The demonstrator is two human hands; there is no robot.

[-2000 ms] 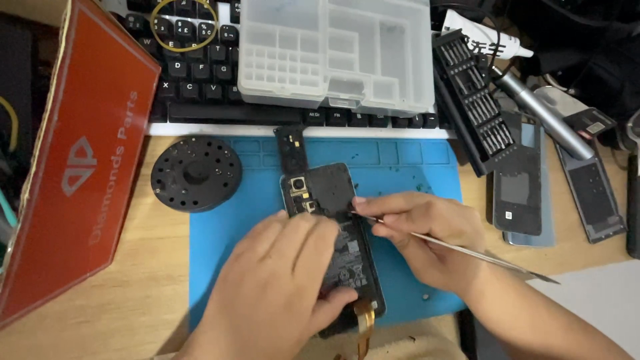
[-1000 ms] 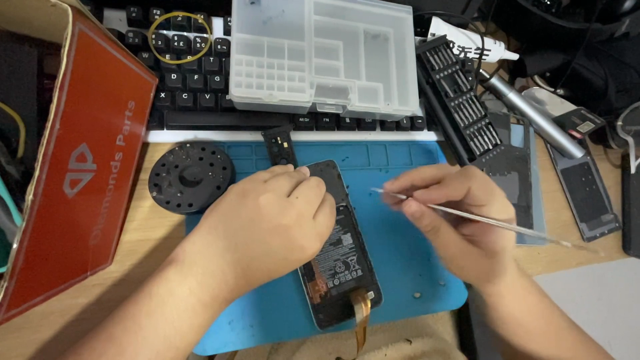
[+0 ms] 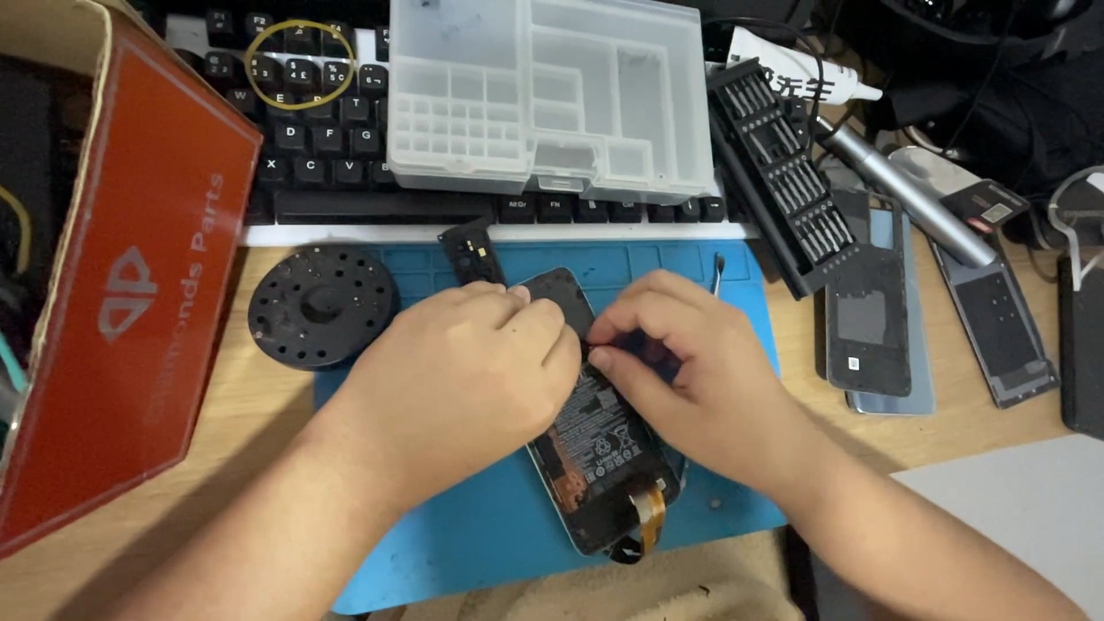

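An opened smartphone (image 3: 604, 431), with its battery and an orange flex cable (image 3: 652, 517) exposed, lies tilted on a blue silicone repair mat (image 3: 448, 517). Across its upper left part rests my left hand (image 3: 483, 354), fingers curled, its fingertips hidden. A black phone inner cover piece (image 3: 470, 250) sticks out just beyond those fingers. At the phone's right edge my right hand (image 3: 690, 371) has thumb and forefinger close together; whether something small is between them cannot be seen. A thin metal tool lies beneath the right hand, its spoon-shaped tip (image 3: 718, 266) showing above it.
A round black holder (image 3: 323, 306) stands left, beside a red cardboard box (image 3: 138, 285). Behind the mat, a clear plastic organizer (image 3: 552, 95) sits on a keyboard (image 3: 319, 164). Right are a screwdriver bit case (image 3: 785, 181), a silver cylindrical tool (image 3: 906, 190) and phone back panels (image 3: 867, 328).
The right hand has put the thin metal tool down on the mat and moved in to the phone's right edge. My left hand stays over the phone's upper part.
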